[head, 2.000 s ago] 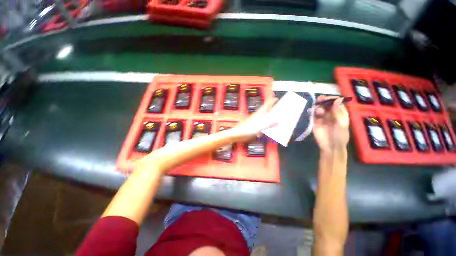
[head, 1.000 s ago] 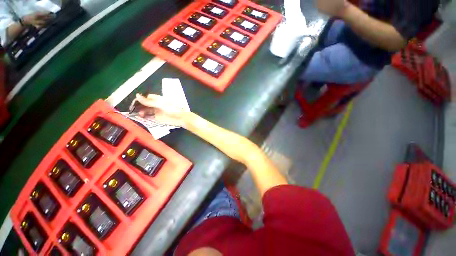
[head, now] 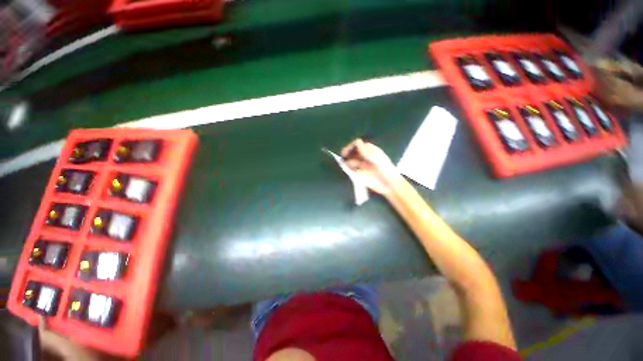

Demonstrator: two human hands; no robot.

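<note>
My right hand (head: 370,166) is closed on a narrow whitish label sheet (head: 359,189) above the belt; a thin pointed tip shows at its fingers, too blurred to name surely. A red tray (head: 158,247) with two rows of black phone units (head: 113,224) lies turned at the left. At its near corner is a hand (head: 62,344), cut off by the bottom edge, which seems to be my left, holding the rim. A plain white paper strip (head: 430,148) lies on the belt right of my right hand.
A second filled red tray (head: 493,166) lies at the right, with another person's hand (head: 620,84) beside it. More red trays (head: 166,13) stand at the back left. A white strip (head: 282,104) crosses the dark-green belt (head: 282,176).
The near tray has moved left and turned, away from the paper strip. The white paper left my left hand and lies on the belt. My right hand has lifted the label sheet.
</note>
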